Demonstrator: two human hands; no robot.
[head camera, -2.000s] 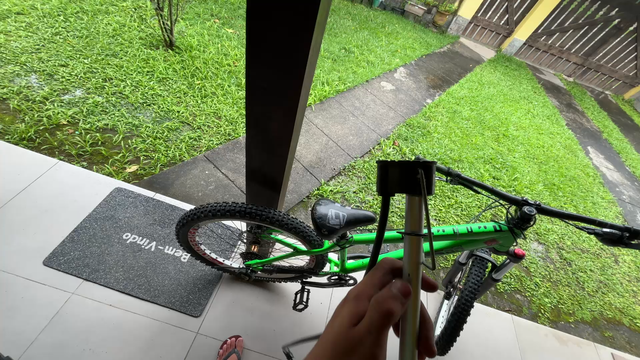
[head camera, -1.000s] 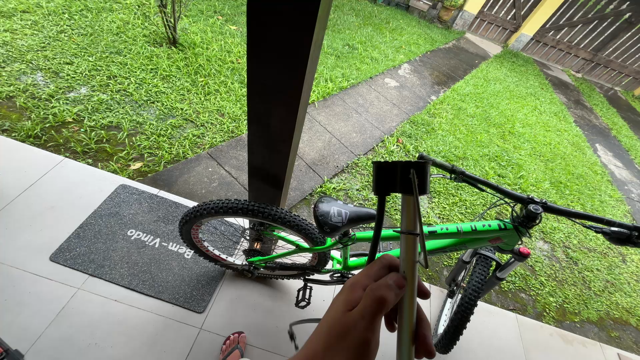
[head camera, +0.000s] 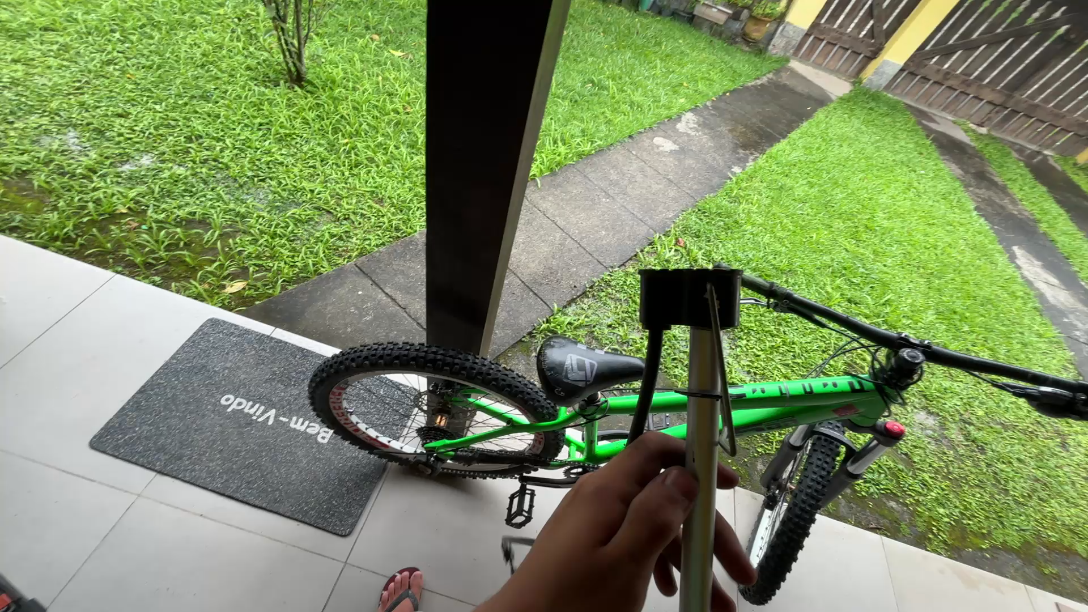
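Note:
My left hand (head camera: 625, 518) is closed around the silver metal tube (head camera: 700, 476) of what looks like a bicycle pump, its thumb on the near side and its fingers behind. Atop the upright tube sits a black plastic head (head camera: 690, 297), with a black hose and a bent metal wire hanging down from it. Beyond the hand stands a green mountain bike (head camera: 765, 395); its black saddle (head camera: 582, 370) is left of the pump head. The hand and tube hide part of its frame. My right hand is out of view.
A dark pillar (head camera: 480, 170) rises behind the rear wheel (head camera: 340, 408). A grey doormat (head camera: 246, 425) lies on the white tiles at left. A foot in a flip-flop (head camera: 401, 591) shows at the bottom edge. Grass and a paved path lie beyond, up to wooden gates (head camera: 977, 85).

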